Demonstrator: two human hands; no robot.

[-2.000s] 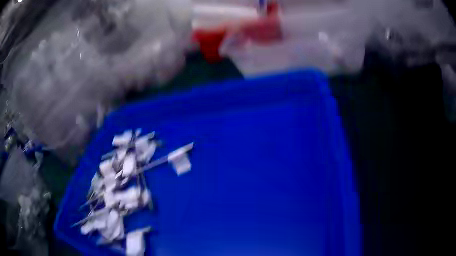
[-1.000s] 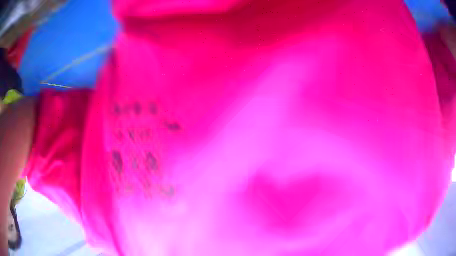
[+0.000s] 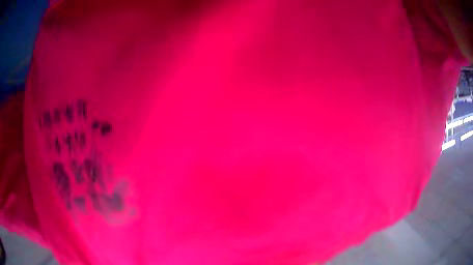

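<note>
Red-pink clothing [image 3: 249, 134] fills nearly the whole view, very close to the camera and blurred. Dark, unreadable printed marks [image 3: 83, 155] show on its left part. Neither my left hand nor my right hand can be made out. No rods, tray or tool are in the picture.
A dark blue surface [image 3: 21, 41] shows at the upper left edge. Grey tiled floor [image 3: 441, 207] shows at the lower right. White bars or lines [image 3: 459, 129] are at the right edge. A brownish, blurred shape [image 3: 459, 26] is in the upper right corner.
The view has swung from the blue tray with tabbed rods to the pink clothing. Since the last earlier frame, the printed marks have shifted left and floor and white lines have appeared at right.
</note>
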